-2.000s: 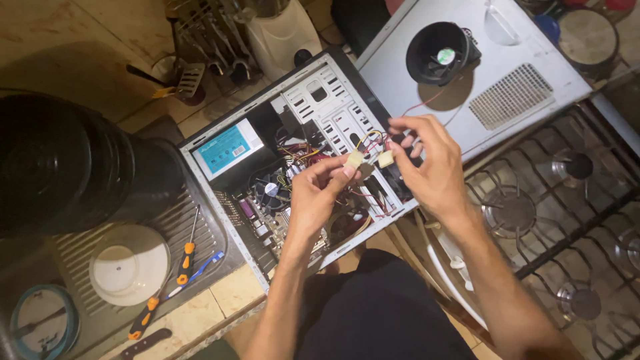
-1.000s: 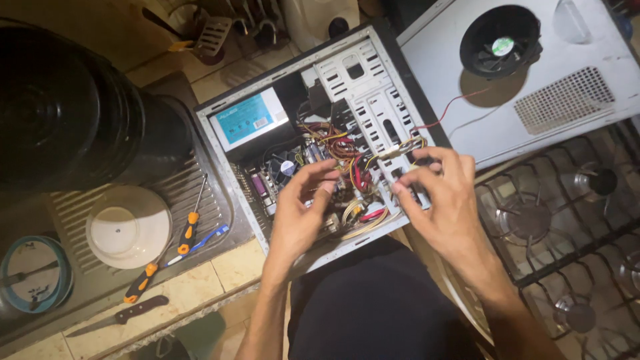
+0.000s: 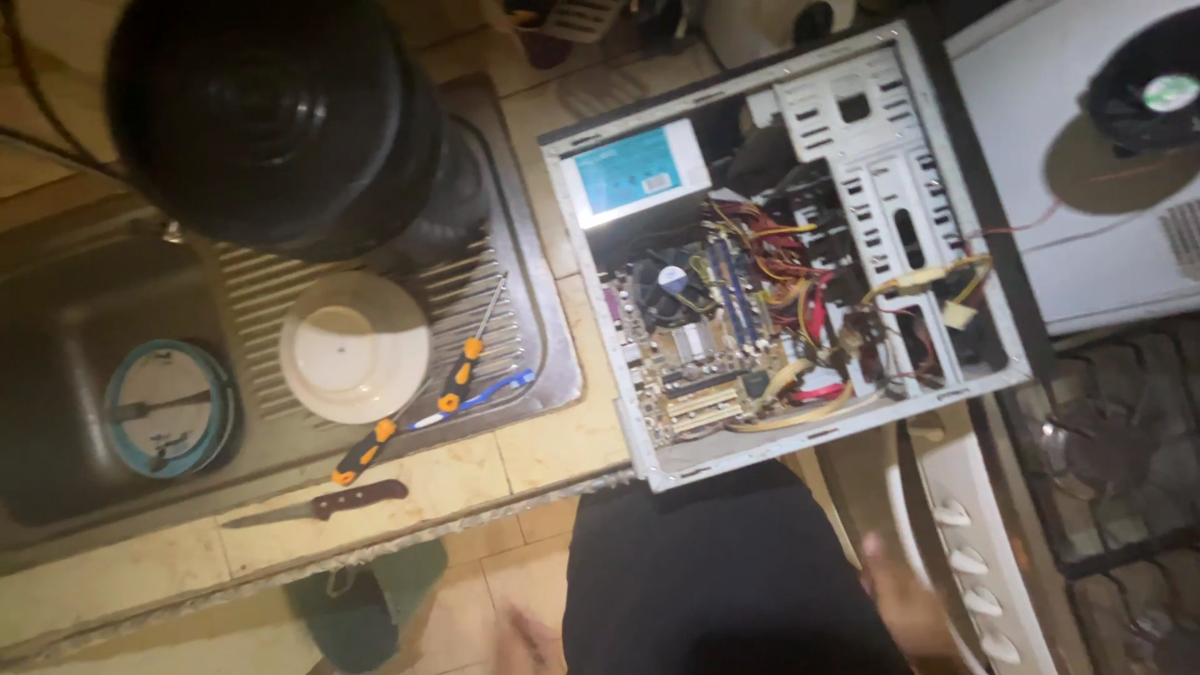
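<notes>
An open desktop computer case [image 3: 816, 441] lies on its side, its cables, motherboard [image 3: 712, 375], CPU fan [image 3: 670, 278] and labelled power supply [image 3: 637, 173] exposed. Pale cable connectors [image 3: 958, 314] rest over the drive bay at its right. Low at the bottom edge, my left hand [image 3: 525, 642] is blurred and partly out of frame, left of my dark-clothed lap. My right hand [image 3: 905, 600], also blurred, is below the case beside the stove's knobs. Neither hand touches the case, and whether they hold anything cannot be made out.
Left of the case, two orange-and-black screwdrivers [image 3: 459, 375] [image 3: 366, 452], a blue toothbrush [image 3: 497, 389] and a white plate [image 3: 356, 347] lie by the sink. A knife [image 3: 361, 497] rests on the tiled counter. A side panel with a fan [image 3: 1153, 89] lies over the gas stove [image 3: 1106, 441].
Both hands have left the cables inside the case and moved down, away from it. The connectors that were between the fingers now lie over the drive bay. The view has swung left.
</notes>
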